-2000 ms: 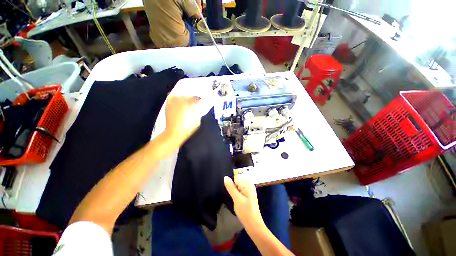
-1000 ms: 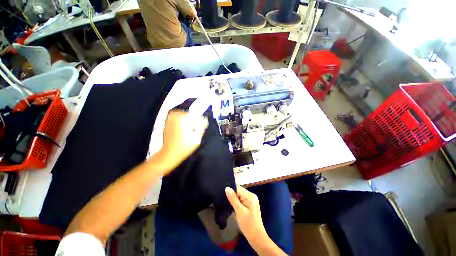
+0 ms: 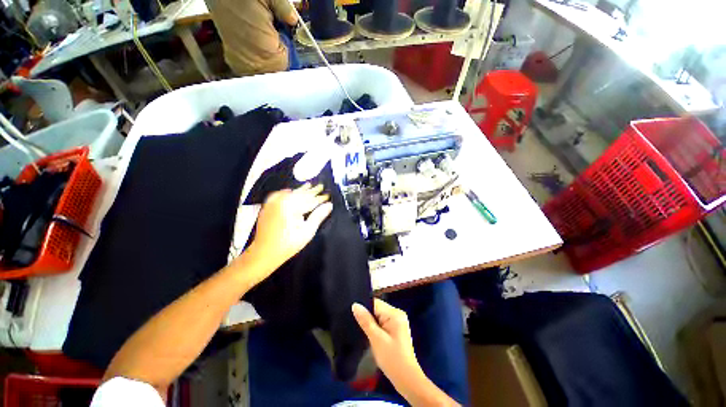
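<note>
A limp black garment panel lies at the left front of the overlock machine and hangs over the table's front edge onto my lap. My left hand rests on the panel's upper part beside the needle area, fingers pointing to the machine. Whether it grips the cloth cannot be told. My right hand pinches the panel's right edge between thumb and fingers, below the table edge. The needle area is partly hidden by the cloth.
A stack of black cut panels lies left. A green-handled tool and small black disc lie right of the machine. Dark cloth covers a box at lower right. A white tub stands behind, a red crate right.
My left hand has come down and flattened onto the panel. The panel's upper part now spreads left beside the machine. My right hand has moved slightly down, still holding the edge.
</note>
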